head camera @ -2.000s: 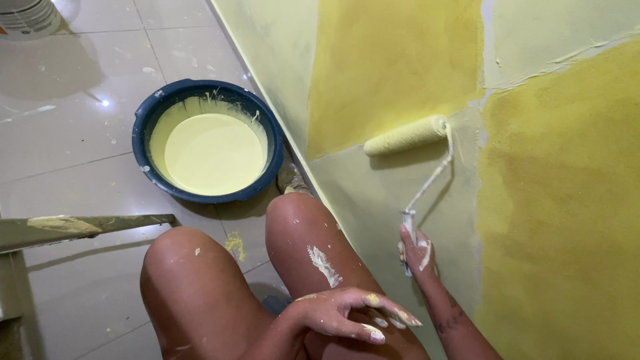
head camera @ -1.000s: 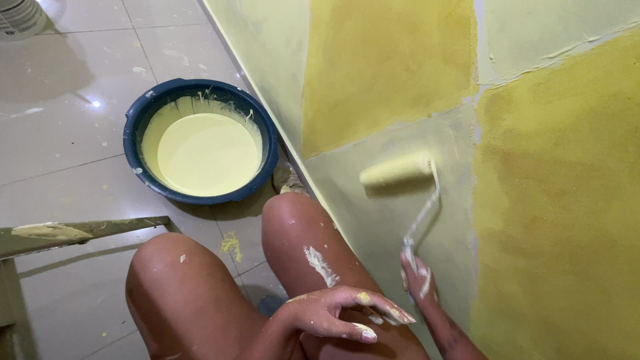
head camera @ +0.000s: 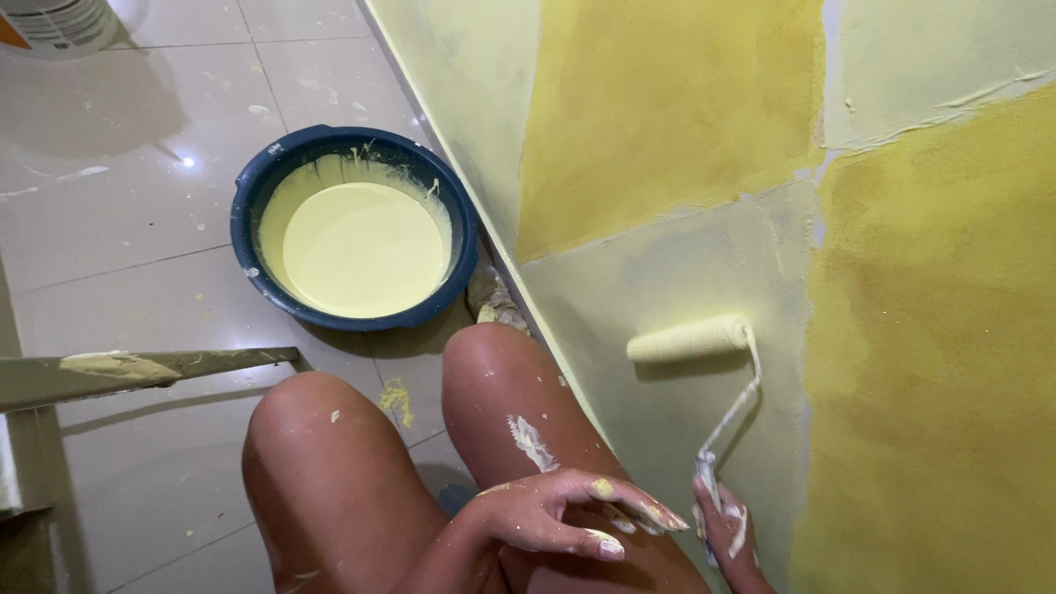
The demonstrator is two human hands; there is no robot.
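My right hand [head camera: 728, 528], smeared with paint, grips the handle of a paint roller [head camera: 686, 340] at the lower right. The roller's pale yellow sleeve lies against a grey-green patch of the wall [head camera: 660, 264], beneath a darker yellow patch. My left hand [head camera: 577, 511] rests above my thigh with its fingers spread and holds nothing; paint marks its fingers. At the upper left, a dark blue plastic basin [head camera: 247, 223] on the floor holds pale yellow liquid paint [head camera: 363, 247].
A bucket [head camera: 62, 25] stands at the top left on the paint-spotted tile floor [head camera: 124, 231]. A paint-stained bar [head camera: 148, 370] reaches in from the left toward my knee. A crumpled rag-like item [head camera: 499, 304] lies between the basin and the wall's base.
The roller has moved down the wall from where it was two seconds ago, with my right hand still around its handle. My left hand keeps much the same pose.
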